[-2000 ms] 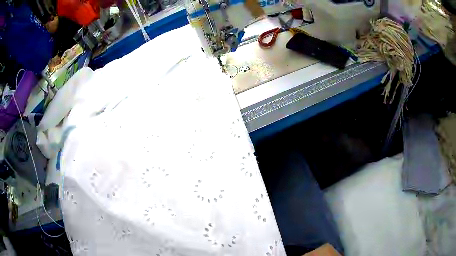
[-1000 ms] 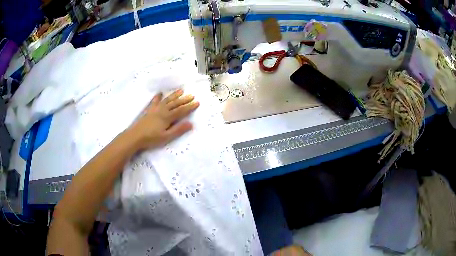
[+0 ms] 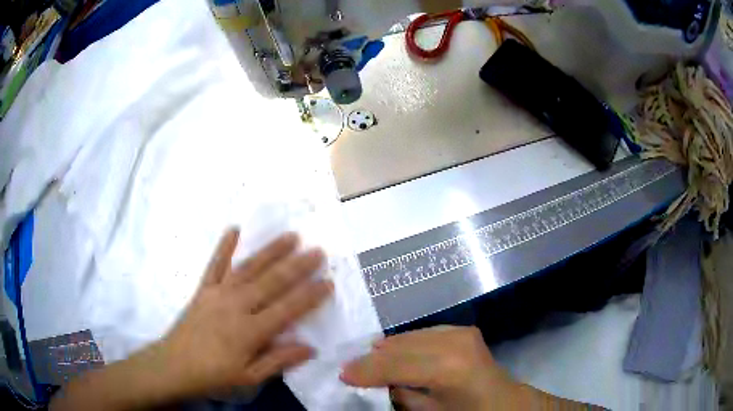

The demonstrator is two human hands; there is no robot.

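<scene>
White eyelet fabric (image 3: 153, 201) covers the left of the machine table, its right edge running from the presser foot (image 3: 299, 90) down to the table's front. My left hand (image 3: 253, 317) lies flat on it, fingers spread, slightly blurred. My right hand (image 3: 434, 365) pinches the fabric's right edge between thumb and fingers at the table's front edge. The needle plate (image 3: 325, 120) shows beside the fabric. The fabric under my left palm is hidden.
Red-handled scissors (image 3: 434, 36) and a black oblong (image 3: 554, 103) lie on the bed at right. A ruler strip (image 3: 522, 229) runs along the front edge. Cream strips (image 3: 690, 144) hang at the right end, above a grey cloth piece (image 3: 665, 305) and white pile (image 3: 575, 353).
The view has moved closer to the needle area. My left hand has moved nearer the table's front edge. My right hand has come up from the bottom rim and now grips the fabric edge.
</scene>
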